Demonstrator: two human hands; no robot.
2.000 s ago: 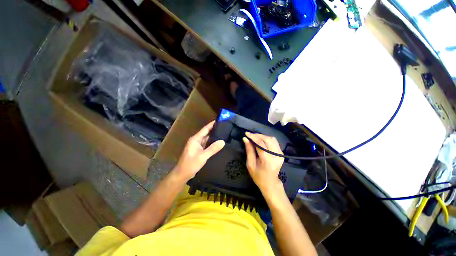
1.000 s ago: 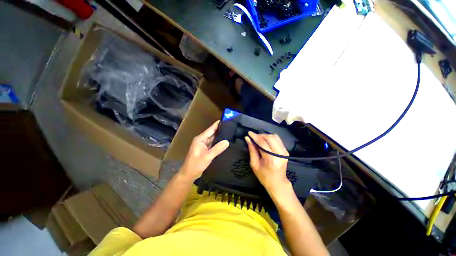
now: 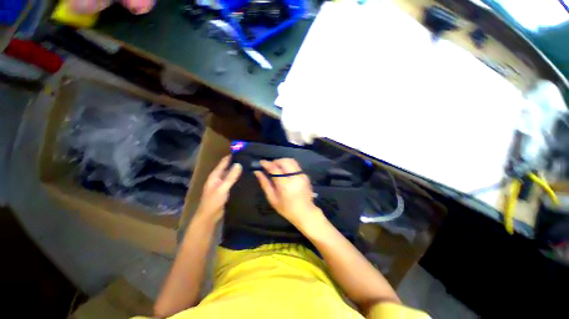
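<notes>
The black cooling stand (image 3: 293, 215) lies over my lap, its comb-like edge towards me. A pinkish-violet light (image 3: 238, 146) glows at its left far corner and a small blue one at the right. My left hand (image 3: 218, 184) grips the stand's left edge. My right hand (image 3: 286, 187) pinches the end of the black test lead (image 3: 286, 174) at the dock area; the plug is hidden by fingers and blur. A white USB cable (image 3: 390, 215) leaves the stand's right side.
An open carton (image 3: 112, 215) with bagged black units stands at the left. On the bench are a blue parts bin (image 3: 265, 28), a white sheet (image 3: 399, 99) and yellow-handled pliers (image 3: 513, 199). Another person's blurred fingers (image 3: 138, 5) show at the top left.
The view has shifted and blurred. The stand's left corner light has turned from blue to pinkish-violet. The long loop of black lead over the white sheet no longer shows. Another person's fingers have appeared.
</notes>
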